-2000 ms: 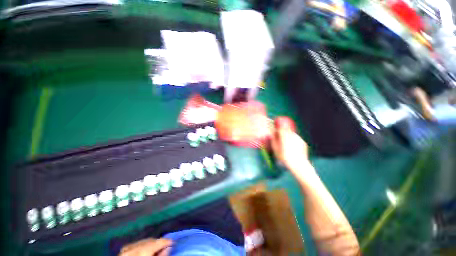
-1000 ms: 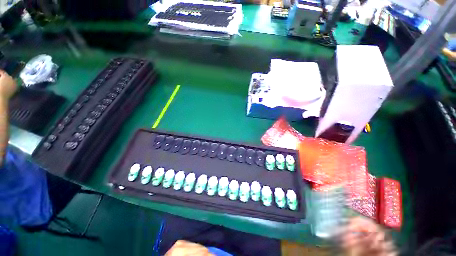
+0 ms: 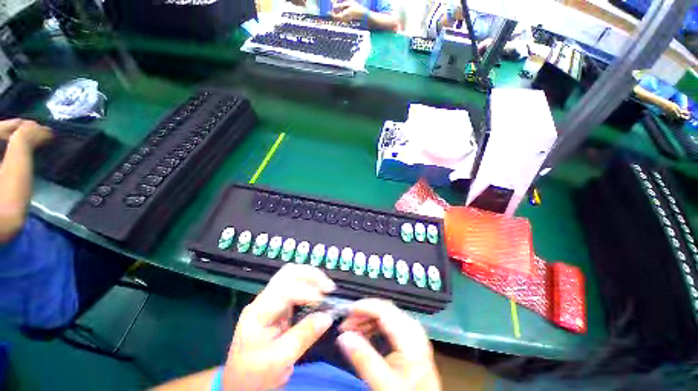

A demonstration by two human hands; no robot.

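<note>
My left hand (image 3: 279, 328) and my right hand (image 3: 386, 344) meet in front of the foam tray's near edge. Their fingertips hold a small greyish, shiny piece (image 3: 334, 305) between them; it is blurred and partly covered, so I cannot tell what it is. A blue band shows on my left wrist. The black foam tray (image 3: 306, 233) lies behind my hands. Its near row holds white-and-green circuit boards (image 3: 316, 255). Its far row has dark oval housings (image 3: 329, 214), with green-and-white boards in the three rightmost slots.
Red bubble wrap (image 3: 490, 238) and a rolled red bundle (image 3: 569, 298) lie right of the tray. Stacked trays (image 3: 168, 160) stand left, others (image 3: 643, 244) far right. A blue-and-white device (image 3: 428, 145) and white boxy unit (image 3: 514, 145) stand behind. Another person's arm (image 3: 15, 183) is at left.
My right hand has come left from beside the bubble wrap to meet my left hand, which has risen into view. The blurred pale-green thing by my right hand no longer shows there.
</note>
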